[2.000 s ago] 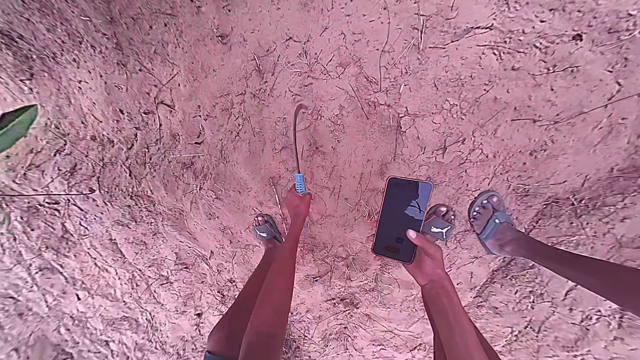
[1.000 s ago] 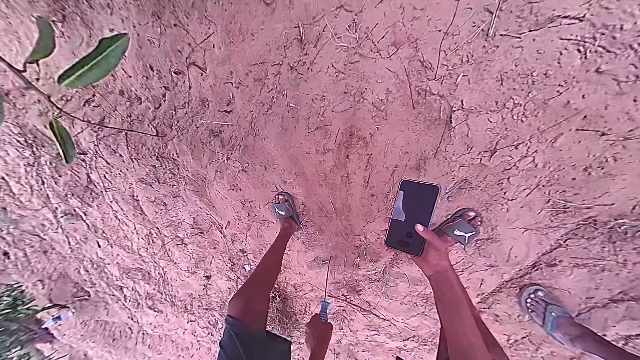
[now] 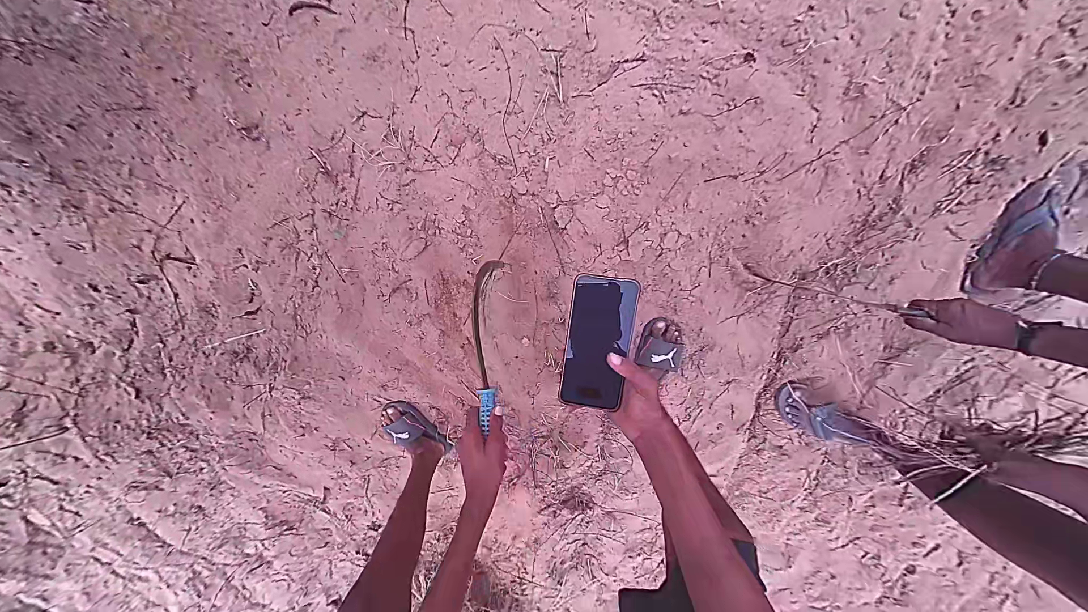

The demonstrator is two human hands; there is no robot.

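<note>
My left hand [image 3: 483, 446] grips the blue handle of a sickle [image 3: 478, 331], whose curved, narrow blade points up the view over the bare soil. Some thin dry strands lie along the blade's hooked tip. In my right hand [image 3: 639, 399] is a smartphone [image 3: 600, 340], screen upward and dark with some pale reflection, my thumb on its lower right edge. My feet in Puma slides show below: the left slide [image 3: 412, 427] beside my left hand, the right slide [image 3: 661, 350] just right of the phone.
At the right another person stands in grey-blue sandals [image 3: 820, 415]. One hand of that person [image 3: 969, 323] holds a thin tool, largely blurred; the other hand [image 3: 1020, 467] holds a bunch of dry twigs [image 3: 926, 450]. Dry reddish soil [image 3: 255, 255] with scattered twigs surrounds us.
The sickle, low in the view with its blade barely showing one second ago, now lies higher with its whole curve visible. The other person's hands and twigs have come into view. The leafy branch is out of view.
</note>
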